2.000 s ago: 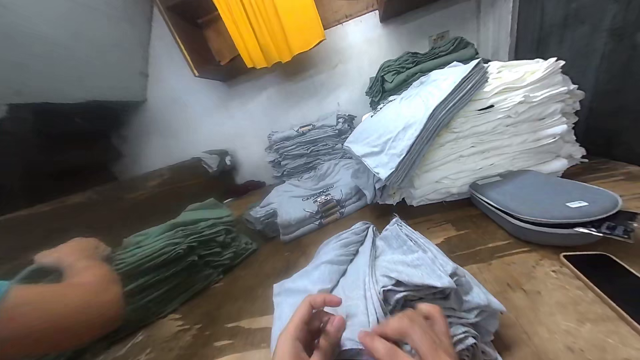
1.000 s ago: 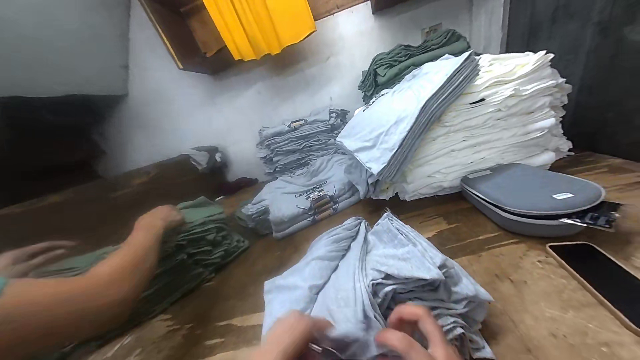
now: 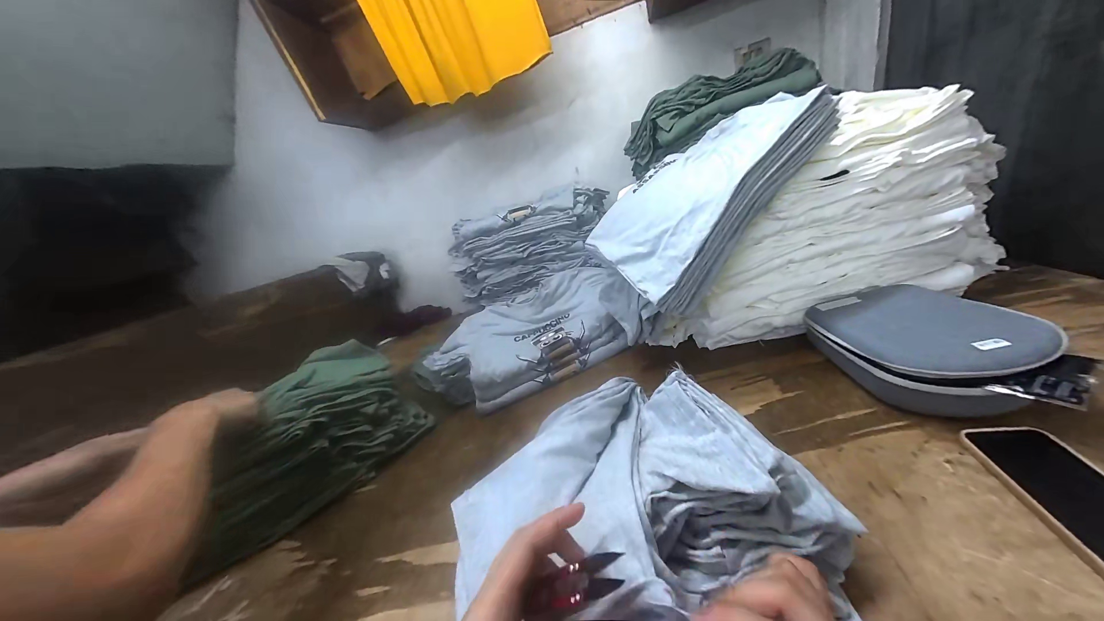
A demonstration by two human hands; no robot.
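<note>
Several light grey cloth pieces point(image 3: 724, 457) lie in a folded stack at the bottom centre. My left hand point(image 3: 526, 565) rests at the stack's lower left, its fingers curled around small red thread snips point(image 3: 573, 582) whose two dark blades stand apart and point right. At the lower right of the stack, my right hand point(image 3: 772, 591) is on the cloth, blurred and cut by the frame's bottom edge; whether it pinches the fabric cannot be told.
At left, another person's hands reach over a green cloth stack point(image 3: 319, 440). Behind are printed grey shirts point(image 3: 552, 336) and a tall white cloth stack point(image 3: 871, 216). A grey zip case point(image 3: 940, 336) and a phone point(image 3: 1044, 483) lie at right.
The red snips now show plainly in my left hand. My right hand has moved lower and to the right on the grey stack. The other person's hands have shifted over the green cloth.
</note>
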